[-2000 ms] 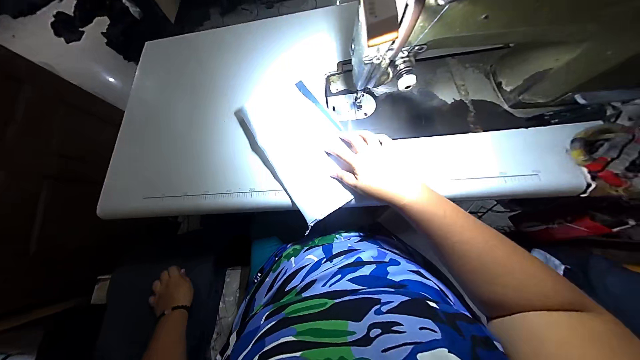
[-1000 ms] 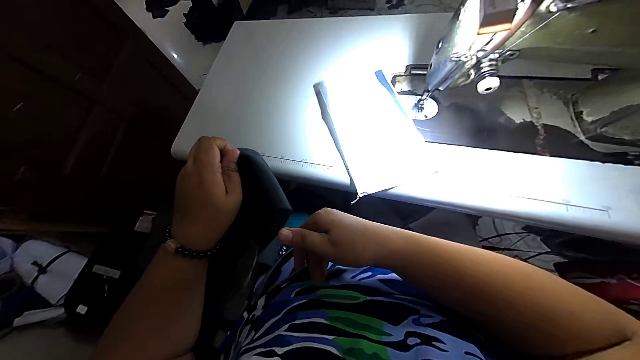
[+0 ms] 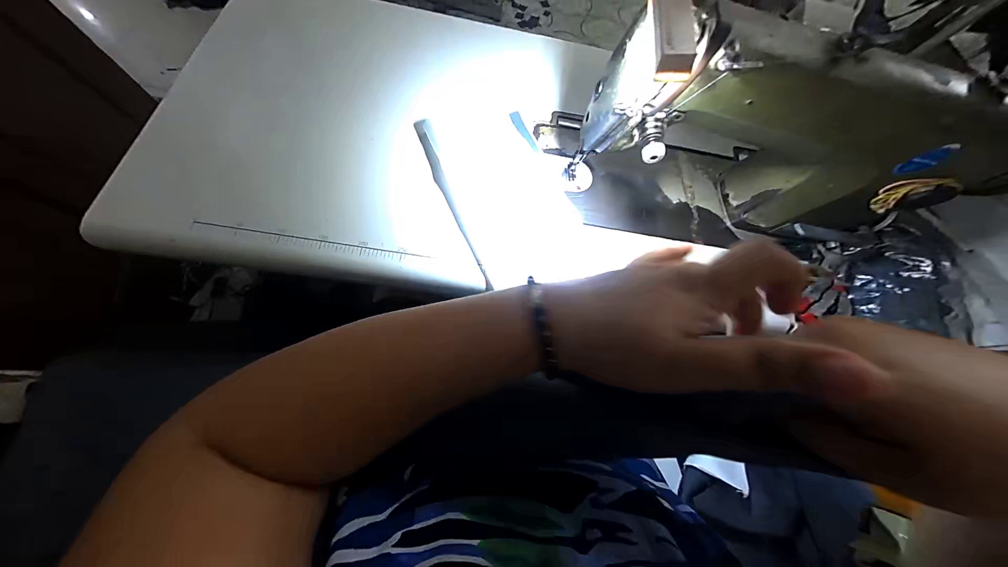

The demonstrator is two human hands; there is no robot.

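My left hand (image 3: 677, 323), with a beaded bracelet at its wrist, reaches across to the right, in front of the table's near edge; its fingers are spread and blurred, with nothing seen in them. My right forearm comes in at the right edge, and the right hand itself is hidden behind the left one. Dark cloth (image 3: 614, 417) lies below the arms, over the lap. A pale fabric piece (image 3: 504, 189) with a dark edge rests on the white sewing table (image 3: 276, 142), left of the sewing machine's needle area (image 3: 577, 175), washed out by the lamp.
The green sewing machine body (image 3: 819, 118) fills the upper right, its thread tension knob (image 3: 653, 151) facing me. A printed ruler scale (image 3: 315, 239) runs along the table's near edge. Dark plastic (image 3: 898, 287) and red scraps lie beyond the table on the right.
My left hand has moved from the left side across to the right. The dark cloth it held up at the left one second ago now spreads across my lap. The pale fabric stays on the table.
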